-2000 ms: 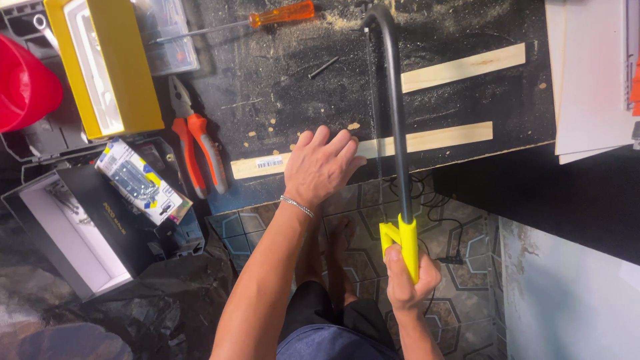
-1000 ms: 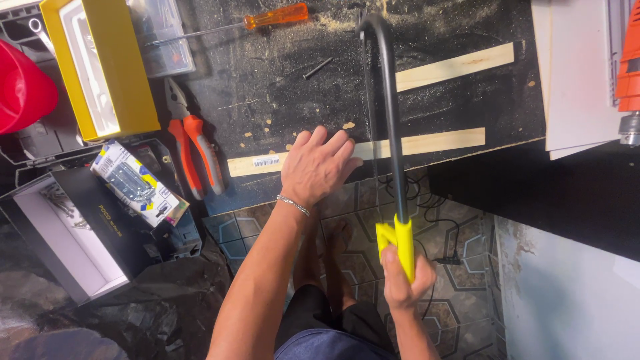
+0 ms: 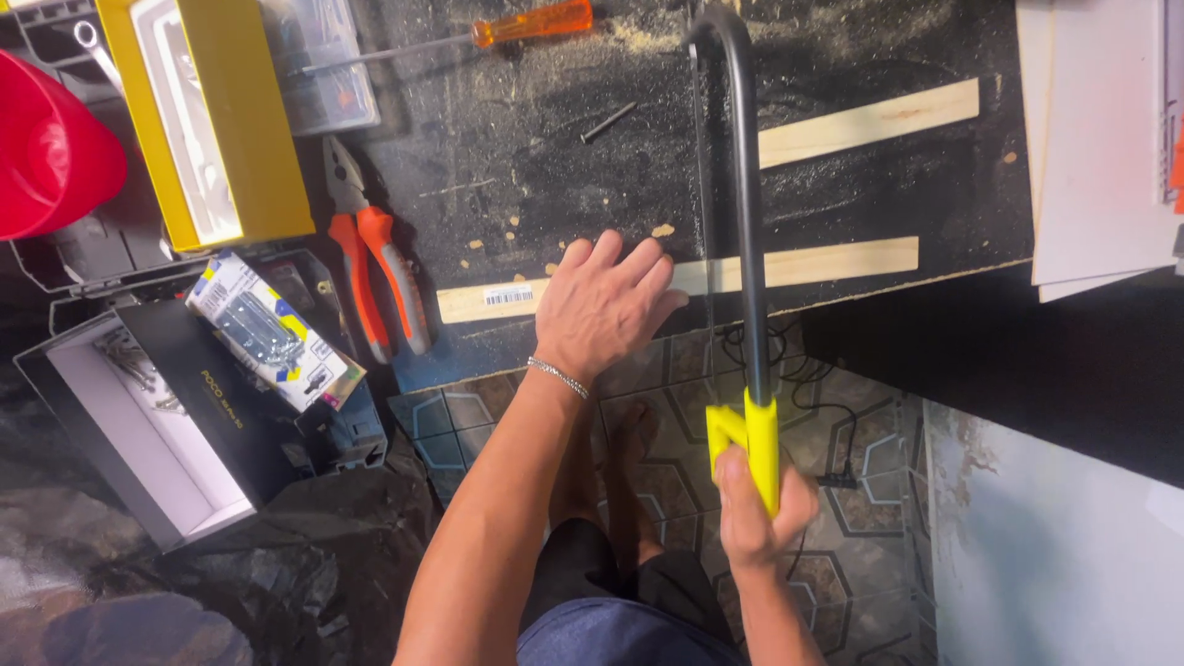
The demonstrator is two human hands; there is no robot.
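My left hand [image 3: 606, 301] lies flat over a thin wooden strip [image 3: 832, 259] near the front edge of the black board tabletop, pressing on it left of the saw. The strip bears a barcode sticker at its left end. My right hand [image 3: 763, 513] grips the yellow handle of a hacksaw [image 3: 751, 231] with a black tubular frame. Its narrow blade runs across the strip, just right of my left hand; how deep it sits cannot be told. A second wooden strip [image 3: 869, 120] lies farther back, partly behind the saw frame.
Pliers [image 3: 379, 268], a screwdriver [image 3: 532, 23] and a nail [image 3: 609, 122] lie on the tabletop among sawdust. At left are a yellow box [image 3: 250, 129], a red container [image 3: 55, 148], an opened black box [image 3: 203, 398] and a packaged item [image 3: 268, 333]. White panels [image 3: 1101, 139] stand right.
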